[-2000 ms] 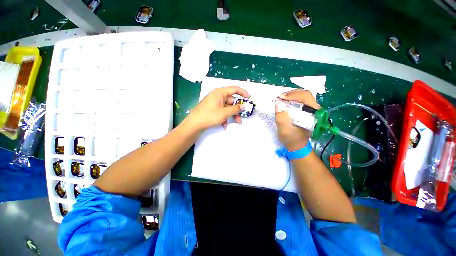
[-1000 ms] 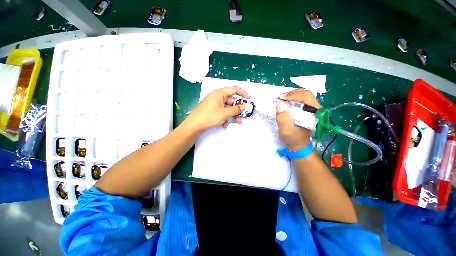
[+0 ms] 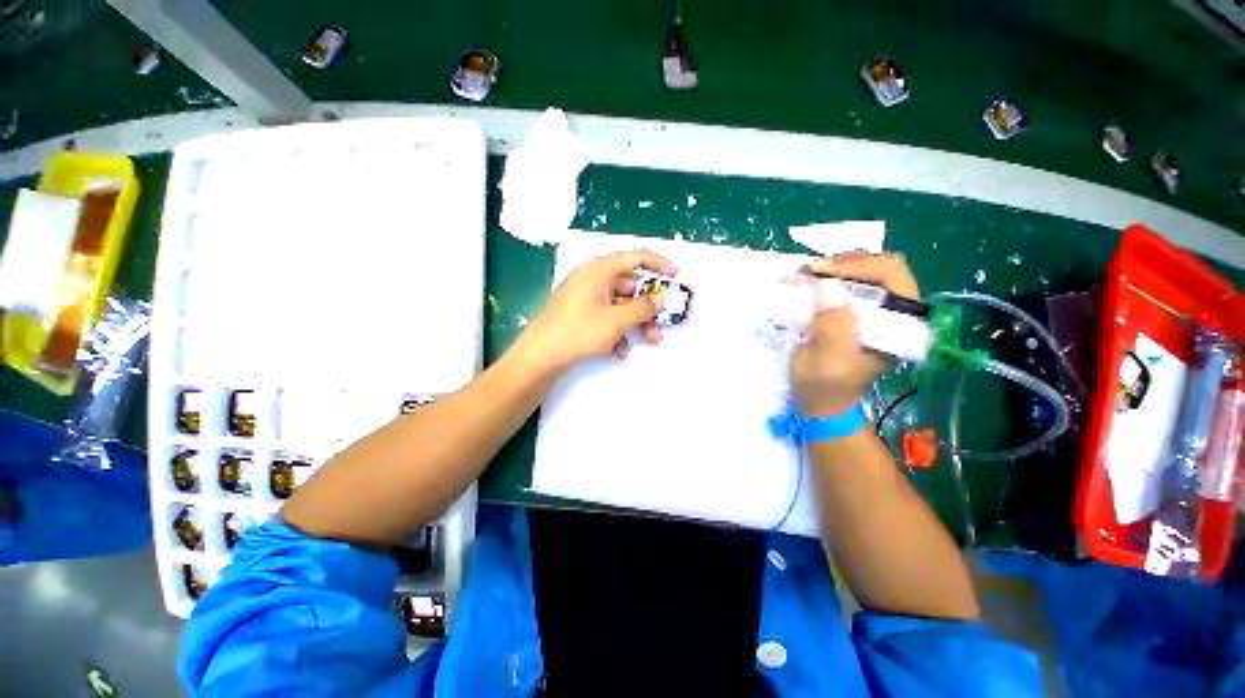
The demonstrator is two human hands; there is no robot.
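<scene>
My left hand (image 3: 610, 306) holds a small dark and silver electronic module (image 3: 669, 300) in its fingertips above the white paper (image 3: 642, 436). My right hand (image 3: 840, 334) holds a clear-white dispensing syringe (image 3: 881, 316) like a pen, its front end pointing left toward the module. The tip is blurred; a gap shows between it and the module. A green adapter head (image 3: 945, 336) is at the syringe's rear, joined to a clear hose (image 3: 1024, 382). A blue strap (image 3: 830, 423) is on my right wrist.
A white blister tray (image 3: 321, 273) with several modules lies left, partly under my left forearm. Crumpled tissue (image 3: 539, 184) lies beside it. A red bin (image 3: 1126, 396) is right, a yellow bin (image 3: 116, 259) far left. Modules lie on the green belt (image 3: 765, 68) beyond the pale rail. An orange-red piece (image 3: 920, 447) lies by the hose.
My right hand and the syringe have moved right, away from the module. The belt modules have shifted right. The view has shifted slightly. My left hand still holds the module.
</scene>
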